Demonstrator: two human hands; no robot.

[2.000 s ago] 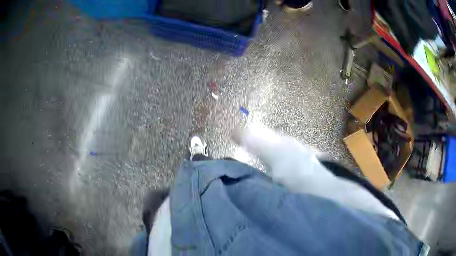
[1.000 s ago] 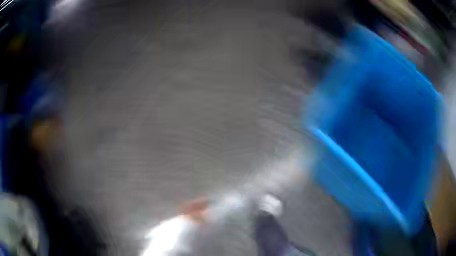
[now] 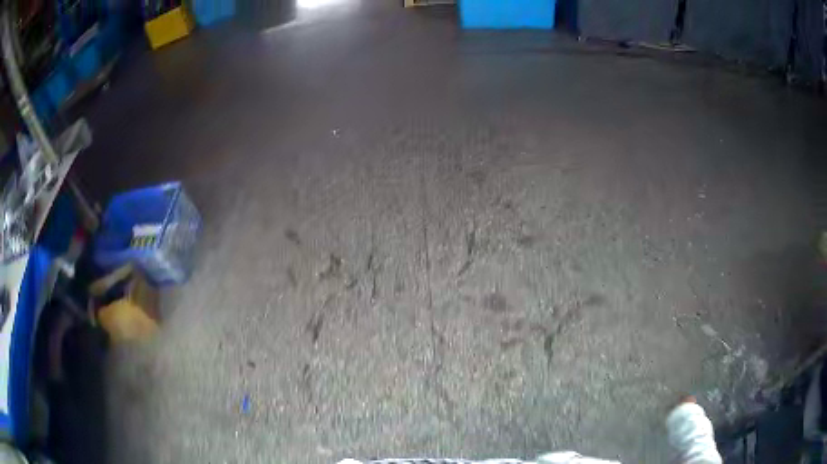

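Note:
Only a white sleeve (image 3: 693,433) of my right arm shows at the lower right. A small reddish bit of my right hand (image 3: 686,400) shows at its end, too small to tell whether it holds anything. My left hand is not in view. A blue plastic crate (image 3: 174,237) stands on the floor at the left, with something white and yellow inside. A brown cardboard box (image 3: 129,317) sits just in front of it, by the table side.
Speckled grey floor (image 3: 435,227) spreads ahead, with dark marks and a small blue scrap (image 3: 245,402). A table edge (image 3: 20,299) runs along the left. A light blue tub (image 3: 508,13), a yellow crate (image 3: 169,27) and dark grey covered stacks (image 3: 734,32) stand at the far side.
The view has swung and lifted from the floor by my feet to a long stretch of floor. The large light blue tub at the right is gone from view.

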